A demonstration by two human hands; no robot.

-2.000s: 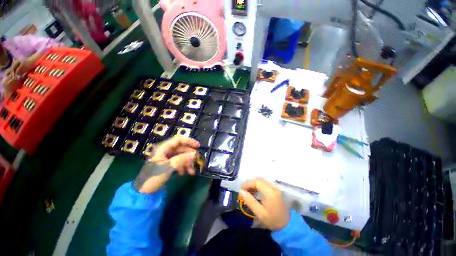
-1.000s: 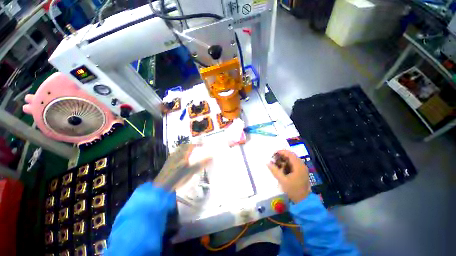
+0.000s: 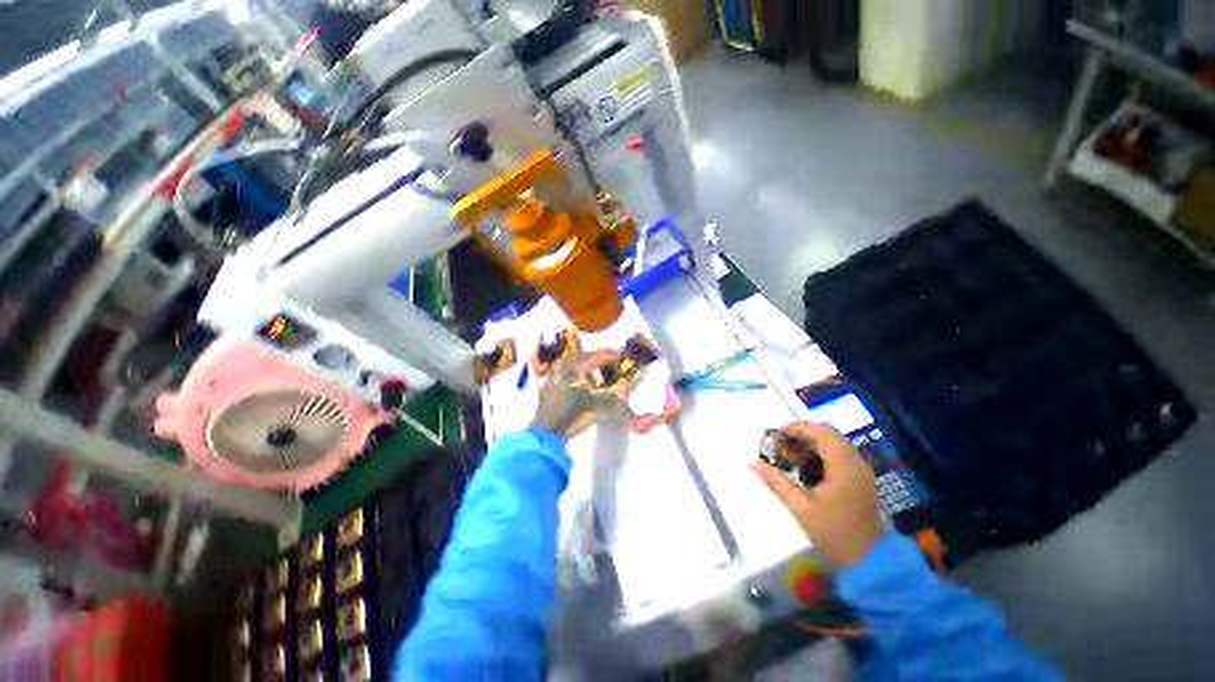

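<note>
My right hand [image 3: 839, 496] holds a small module [image 3: 789, 457] with a dark centre and lighter edge between thumb and fingers, above the right side of the white work plate [image 3: 669, 566]. My left hand [image 3: 570, 405] reaches over the plate to the small orange-brown fixtures below the press head. Its fingers are blurred against a fixture [image 3: 606, 370], and I cannot tell if they hold anything. Two other fixtures, one at the far left [image 3: 494, 358] and one beside it [image 3: 553, 349], stand behind the hand. A pink-and-white pad [image 3: 654, 420] lies right of the hand.
The orange press head [image 3: 566, 267] hangs close above the fixtures. A teal forked tool [image 3: 721, 374] lies right of them. The left black tray [image 3: 313, 600] holds several gold squares. The right black tray [image 3: 993, 386] lies beyond the plate. A pink fan [image 3: 276, 424] and red button [image 3: 808, 578] show.
My left hand has moved forward from over the middle of the plate to the fixtures. My right hand still holds the module. The view has shifted and turned.
</note>
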